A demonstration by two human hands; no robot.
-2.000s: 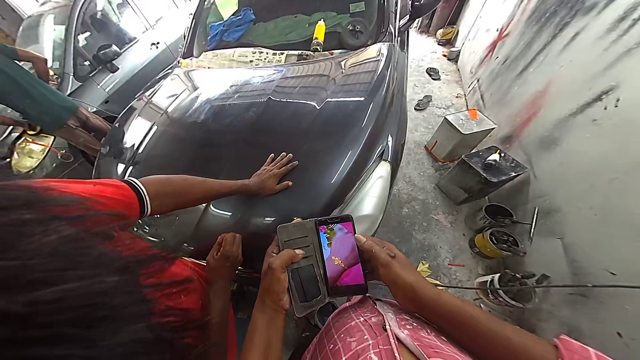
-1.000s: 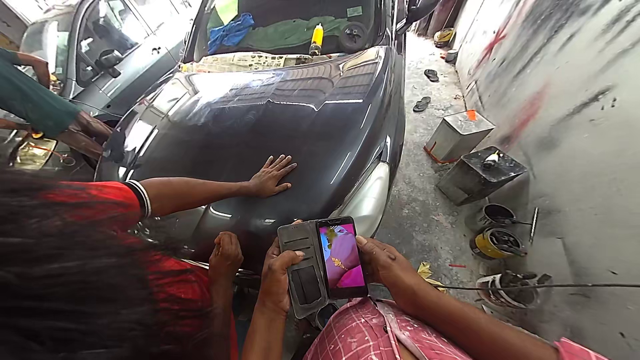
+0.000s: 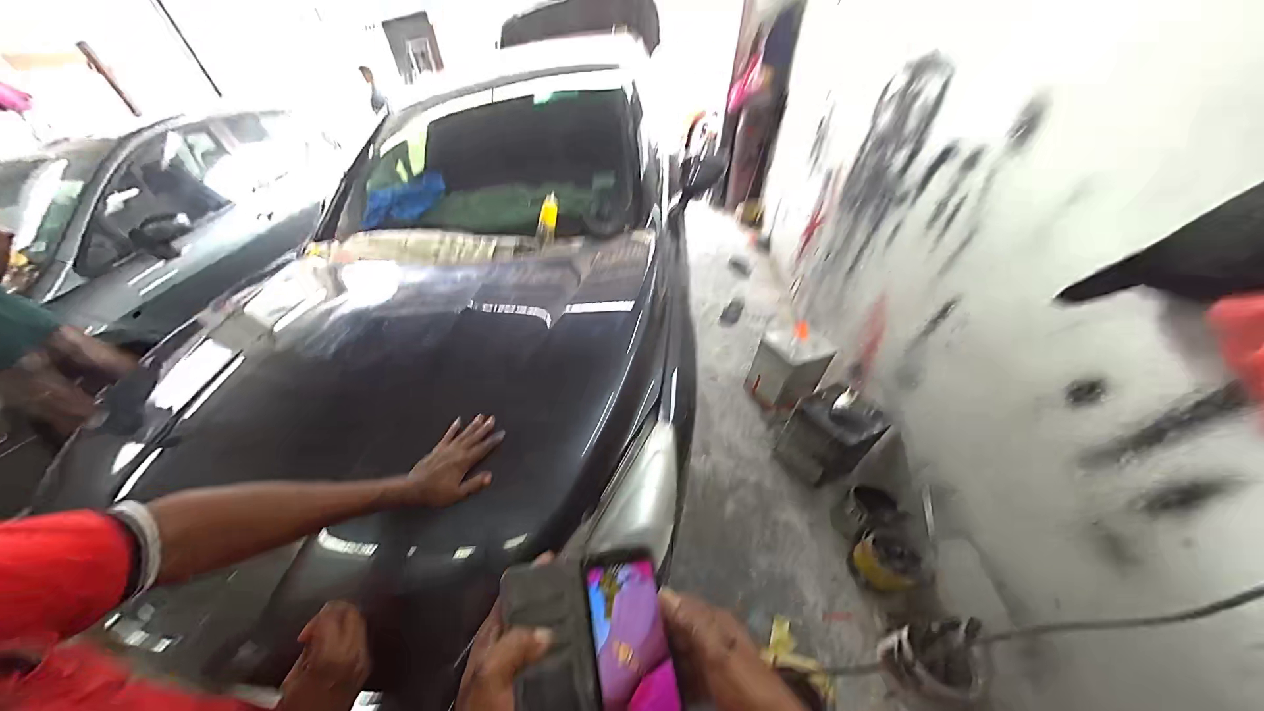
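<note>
A smartphone (image 3: 634, 637) in an opened folio case is between my hands at the bottom, its screen lit with a colourful picture. My left hand (image 3: 504, 652) grips the dark case flap (image 3: 549, 602), thumb across it. The fingers of my right hand (image 3: 716, 647) hold the phone's right edge. Beyond the phone are a car's headlight (image 3: 637, 494) and dark, glossy hood (image 3: 395, 375). Another person's hand (image 3: 459, 462), below a red sleeve (image 3: 64, 558), lies spread flat on the hood. That person's other hand (image 3: 334, 642) is curled near the car's front.
A yellow bottle (image 3: 548, 217) stands at the windshield base. Metal cans (image 3: 829, 430) and buckets (image 3: 884, 558) line the floor by the stained wall (image 3: 1037, 395); a cable (image 3: 1126, 624) crosses there. Another car (image 3: 197, 257) and part of a person (image 3: 69, 370) are at left.
The view has tilted up, showing more of the car and wall. A blurred dark and red shape now shows at the right edge. Both hands still hold the phone; the other person's hand remains on the hood.
</note>
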